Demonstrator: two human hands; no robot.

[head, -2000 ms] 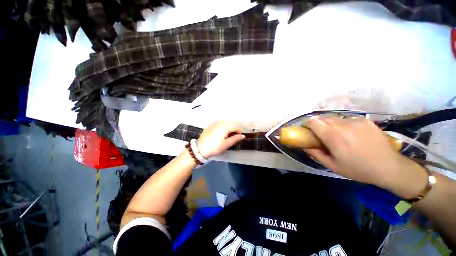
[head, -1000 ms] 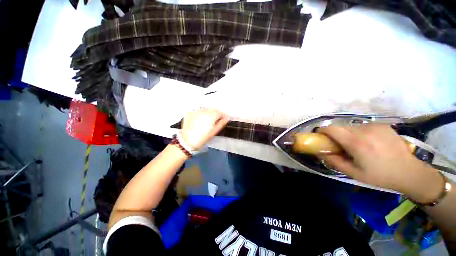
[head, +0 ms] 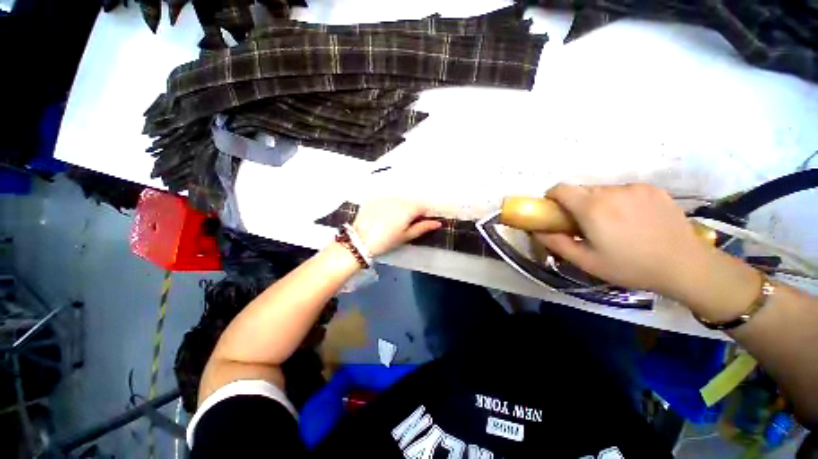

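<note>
A dark plaid strip (head: 460, 237) lies along the near table edge, its pointed end showing left of my left hand. My left hand (head: 391, 226) is on the strip, thumb and fingers close together at its edge; whether it pinches the cloth is hard to tell. My right hand (head: 619, 235) is closed around the tan wooden handle (head: 535, 215) of the steam iron (head: 574, 280). The iron's tip points left, just right of my left hand, over the strip. The iron looks tilted, and it hides the strip's right part.
A pile of layered plaid strips (head: 359, 67) with a grey band (head: 256, 146) lies at the back left. More plaid fabric (head: 735, 27) lies at the far right. A black hose (head: 778, 190) trails right. A red container (head: 166, 230) and blue bin (head: 325, 403) are beyond the table edge.
Since the last frame my left hand has moved slightly right along the strip. The iron has shifted left and tilted, its tip now closer to my left hand.
</note>
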